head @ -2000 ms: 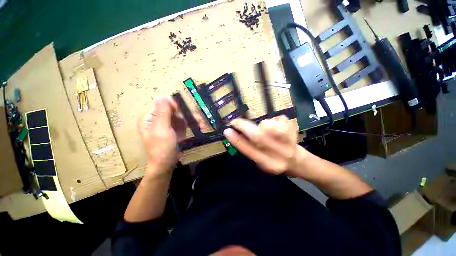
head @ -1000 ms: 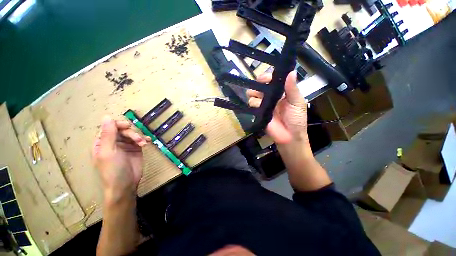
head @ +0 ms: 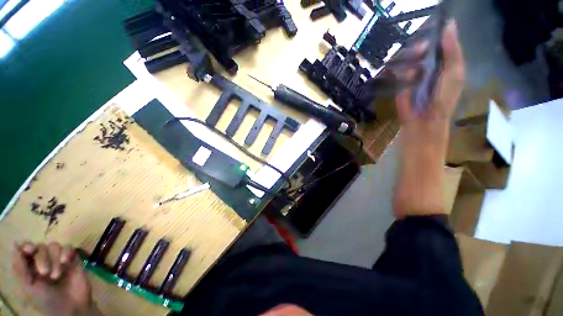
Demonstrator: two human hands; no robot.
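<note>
My right hand, blurred by motion, is at the upper right, off the bench. It grips a dark comb-shaped plastic housing, also blurred. The green circuit board lies on the cardboard sheet at the lower left, with four dark modules extending from it in a row. My left hand is at the lower left with curled fingers beside the board's upper left end. I cannot tell whether it touches or holds the board.
Silver tweezers or blade and screw piles lie on the cardboard. Beyond are a black power unit, a flat comb-shaped cover, an electric screwdriver and stacked black housings. Open boxes stand below right.
My right hand has carried the housing away from the work to the far right. The view has turned right, so the board now shows lower left. My left fingers have curled.
</note>
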